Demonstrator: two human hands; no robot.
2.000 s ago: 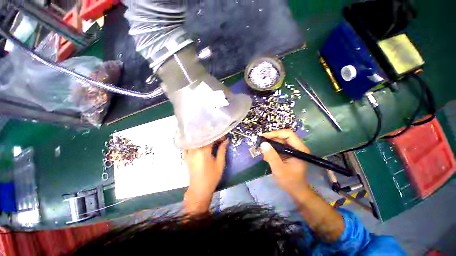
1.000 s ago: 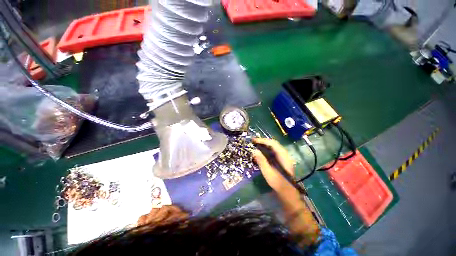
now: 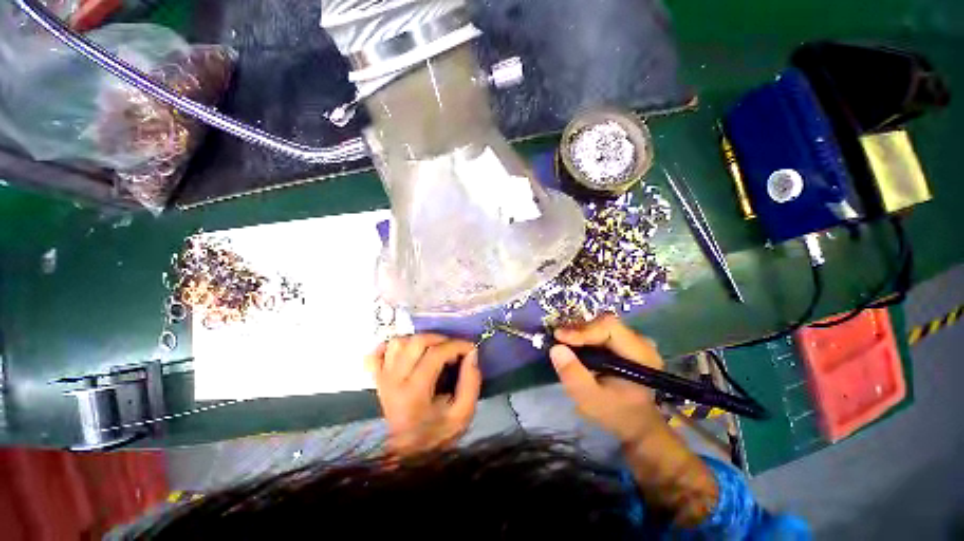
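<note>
My right hand holds a black soldering iron like a pen, its thin metal tip pointing left toward my left hand. My left hand is at the near edge of the purple-blue mat, thumb and fingers pinched around something small and dark near the iron's tip; what it is cannot be made out clearly. A heap of small components lies on the mat beyond my right hand. A heap of wire rings lies on the white sheet to the left.
The clear fume hood hangs just beyond my hands. A round tin, tweezers, a blue soldering station and a red tray are to the right. A bag of rings and a solder reel holder are at left.
The view has tilted back down to the near edge. My right hand with the iron has come from the component heap to beside my left hand, which has left the white sheet.
</note>
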